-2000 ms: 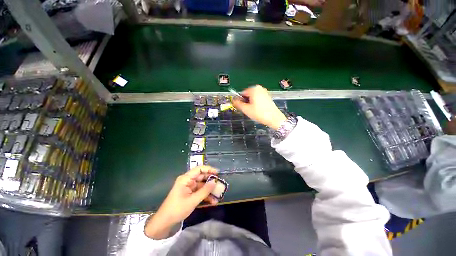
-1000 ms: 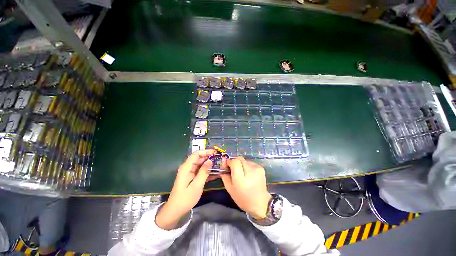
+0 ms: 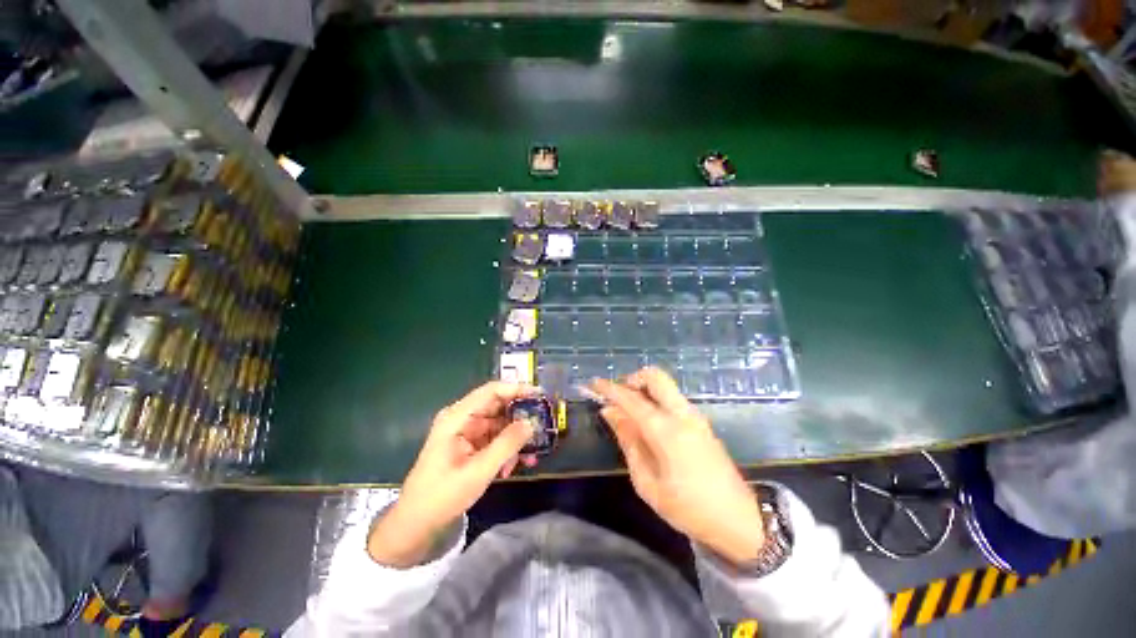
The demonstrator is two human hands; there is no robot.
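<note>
My left hand point(image 3: 455, 455) holds a dark rounded-square watch housing point(image 3: 533, 425) at the bench's front edge. A yellow tab point(image 3: 561, 415) sticks out at the housing's right side. My right hand point(image 3: 667, 455) is just right of the housing, apart from it, with a thin pale sliver, perhaps tweezers point(image 3: 591, 391), between its fingertips. The clear component tray point(image 3: 673, 305) lies flat beyond my hands. Grey battery-like parts point(image 3: 558, 214) sit in its far row and others down its left column; a white-faced one point(image 3: 559, 247) sits in the second row.
Stacked filled trays point(image 3: 137, 324) stand at the left. Beyond the metal rail point(image 3: 424, 206), the green conveyor point(image 3: 623, 100) carries spaced dark units point(image 3: 716, 167). Another clear tray point(image 3: 1046, 305) lies at the right, beside a person's grey sleeve point(image 3: 1071, 424). A slanted metal post rises at left.
My right hand came back from the tray to the housing, then moved off it to the right. A yellow tab now shows beside the housing. My left hand keeps hold of the housing.
</note>
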